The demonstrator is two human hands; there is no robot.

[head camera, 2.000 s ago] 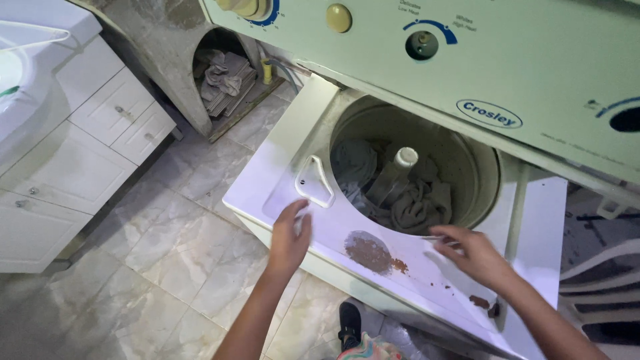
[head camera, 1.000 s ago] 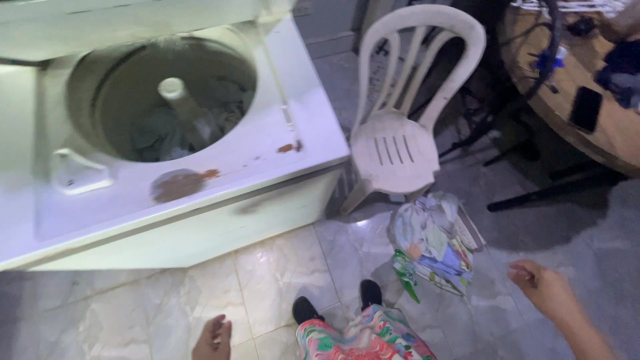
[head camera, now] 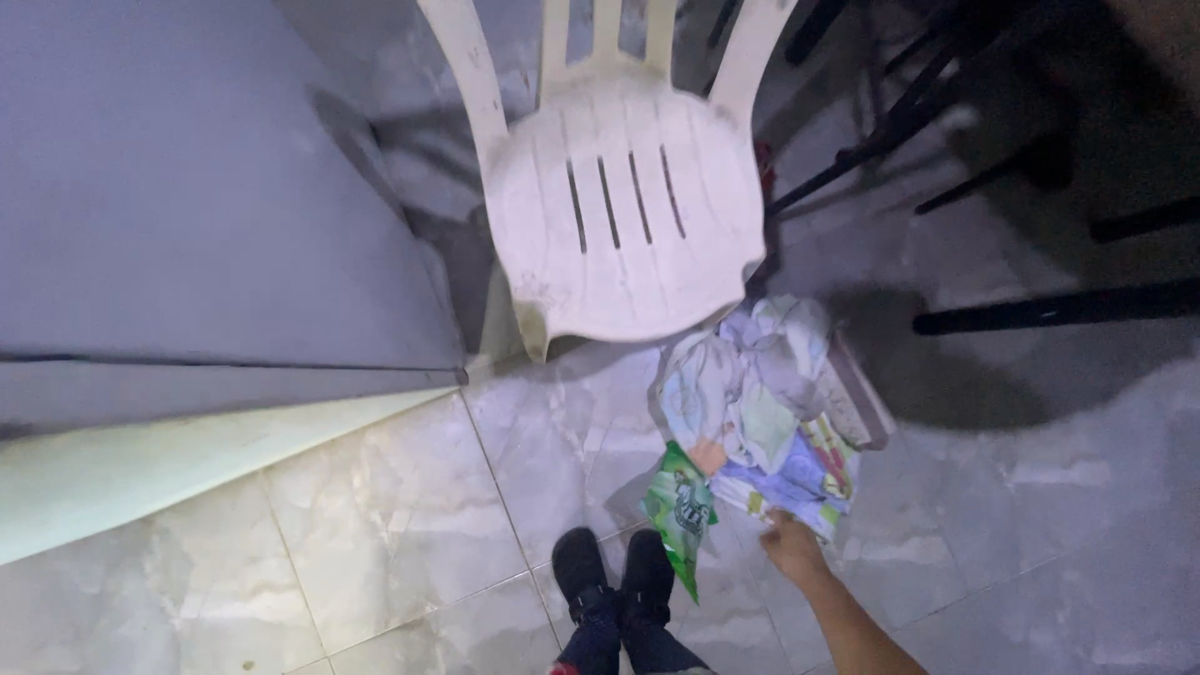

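Observation:
My right hand (head camera: pixel 790 544) reaches down to the lower edge of a heap of cloth (head camera: pixel 750 384) on the tiled floor. Its fingers touch or nearly touch a patterned cloth (head camera: pixel 797 478) in purple, white and yellow-green; whether they grip it is not clear. Pale white and lilac cloths lie on top of the heap. A green plastic packet (head camera: pixel 682 511) bearing writing lies at the heap's lower left. Under the right side of the heap shows a flat box-like edge (head camera: pixel 858 394). My left hand is out of view.
A white plastic chair (head camera: pixel 628 216) stands just behind the heap. The washing machine's side (head camera: pixel 216 206) fills the left. Dark metal legs (head camera: pixel 1059 307) reach in from the right. My feet in black shoes (head camera: pixel 614 572) stand on the tiles, left of my right hand.
The view has swung from the open washing machine down to the chair and floor cloths. My right hand, apart from the heap one second ago, is now at its edge. My left hand has left the view.

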